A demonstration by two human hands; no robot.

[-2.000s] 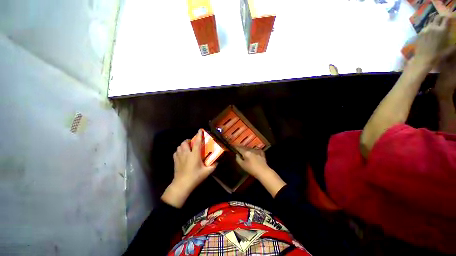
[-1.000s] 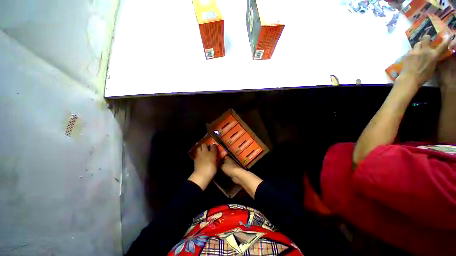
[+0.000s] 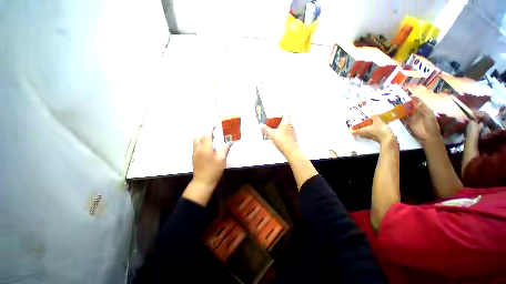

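Note:
Two orange retail boxes stand upright on the white table. My left hand [image 3: 209,161] is open beside the left retail box [image 3: 231,128], fingers apart, near its lower left side; whether it touches is unclear. My right hand [image 3: 282,137] is at the right retail box [image 3: 261,111], thumb and fingers around its near end. Below the table edge, the open brown carton [image 3: 266,258] holds a row of orange boxes [image 3: 255,217] on its right side and a shorter group [image 3: 224,238] on its left. The near left part of the carton shows a dark gap.
The white table [image 3: 183,111] has a yellow holder [image 3: 298,34] at its back edge. Several retail boxes [image 3: 366,62] stand at the right. A person in a red shirt [image 3: 444,238] holds an orange box [image 3: 388,113] at right. A pale wall [image 3: 66,138] is at left.
Both hands have left the carton and moved up to the two boxes on the table. Orange boxes now sit in the carton's left part. The view has tilted up, showing more of the table.

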